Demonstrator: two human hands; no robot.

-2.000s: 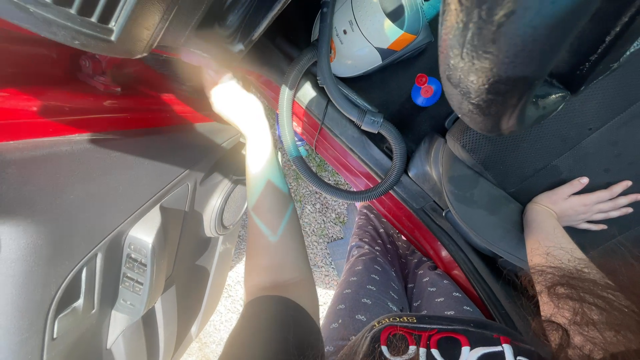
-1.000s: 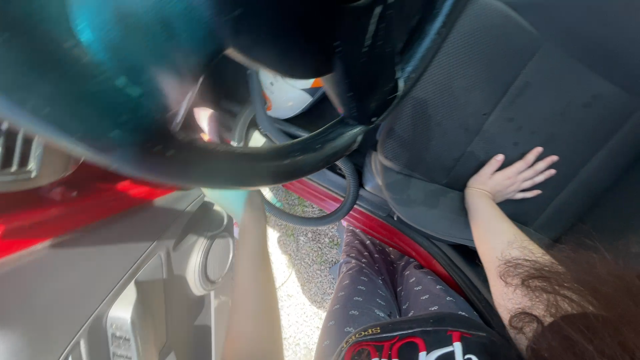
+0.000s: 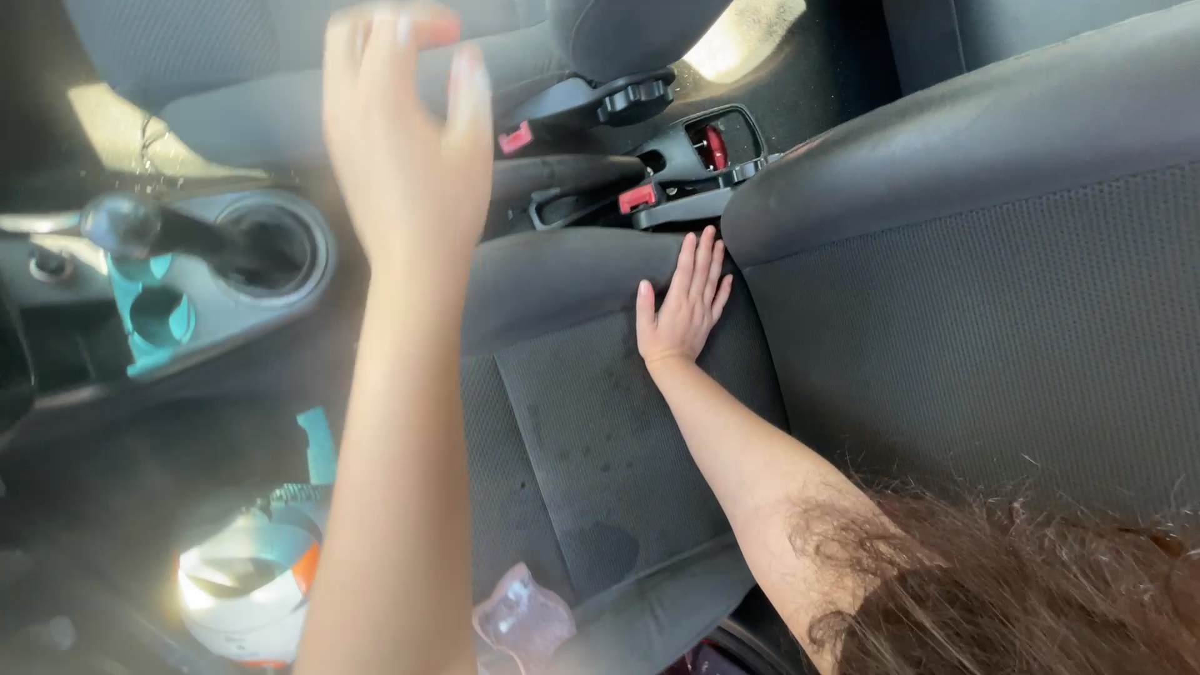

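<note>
My left hand (image 3: 408, 122) is raised in the upper middle of the view, blurred, its fingers curved and apart with nothing seen between them. Below and beyond it lie the front seats and the centre console. My right hand (image 3: 684, 300) rests palm down on the driver's seat cushion (image 3: 600, 422), close to the fold where the cushion meets the backrest (image 3: 975, 328). Its fingers are spread and it holds nothing. Dark damp spots mark the seat fabric. A pink translucent thing (image 3: 525, 614) lies at the cushion's front edge.
A gear lever (image 3: 131, 225) and teal-lit cup holders (image 3: 159, 314) are at the left. Red seat belt buckles (image 3: 637, 198) and the handbrake lever (image 3: 581, 173) stand between the seats. A white and orange vacuum cleaner (image 3: 246, 591) is in the footwell, lower left.
My left hand has moved from down by the open door to above the seats. My right hand stays on the seat. The view has swung toward the car's interior.
</note>
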